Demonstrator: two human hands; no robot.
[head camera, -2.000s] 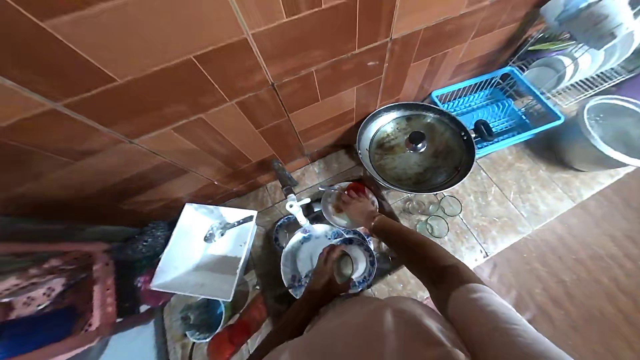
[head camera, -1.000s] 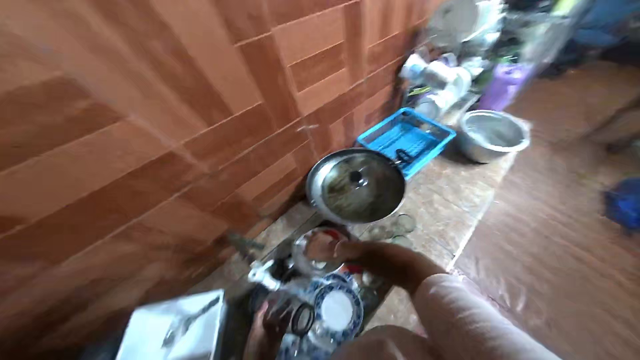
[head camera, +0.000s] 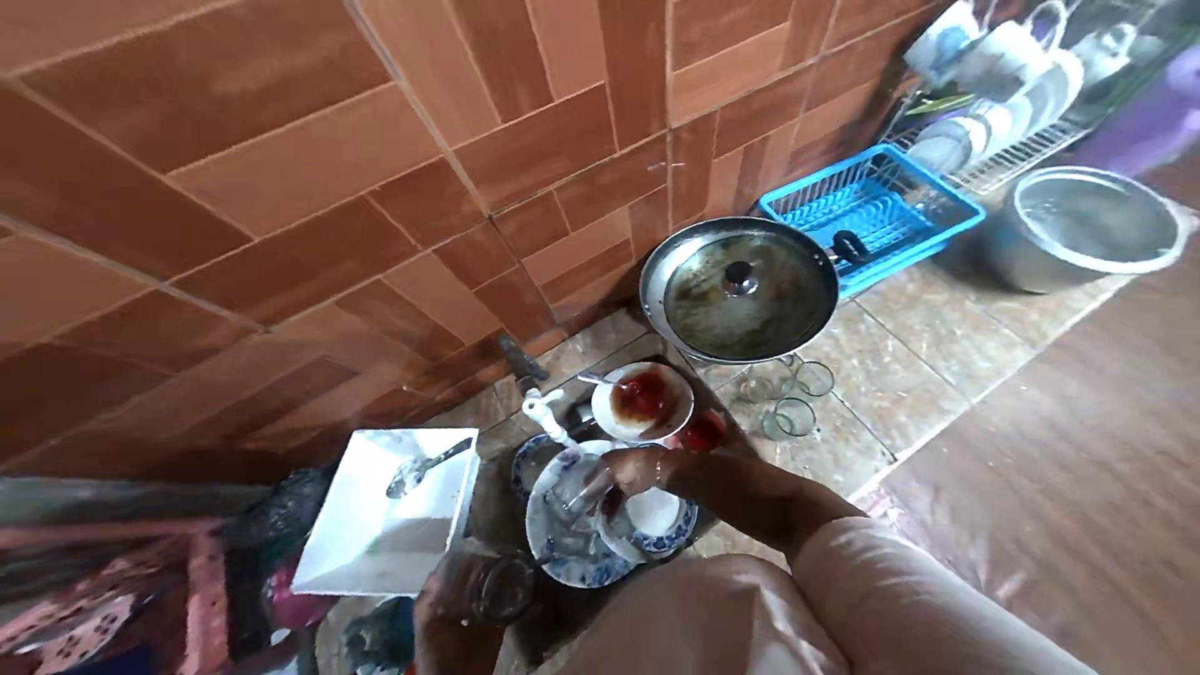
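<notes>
My left hand (head camera: 455, 600), low in the view and left of the plates, is closed around a clear drinking glass (head camera: 504, 589). Over the blue-patterned plates (head camera: 586, 562) below the white tap (head camera: 544, 412), my right hand (head camera: 637, 472) is on what looks like another clear glass (head camera: 583, 497); blur hides its exact grip. A white bowl (head camera: 643, 403) with red residue and a spoon stands just above the right hand. Beside that bowl lies a red item (head camera: 703, 429), partly hidden by the forearm.
A white square dish (head camera: 375, 534) holding a utensil is at left. To the right are a lidded pan (head camera: 741, 291), glasses (head camera: 792, 417), a blue dish basket (head camera: 872, 216), a large metal pot (head camera: 1097, 225) and a rack of plates and cups. A tiled wall rises behind.
My right hand has moved from the bowl down to the plates, uncovering the red residue. My left hand, with its glass, has moved left off the plates since two seconds ago.
</notes>
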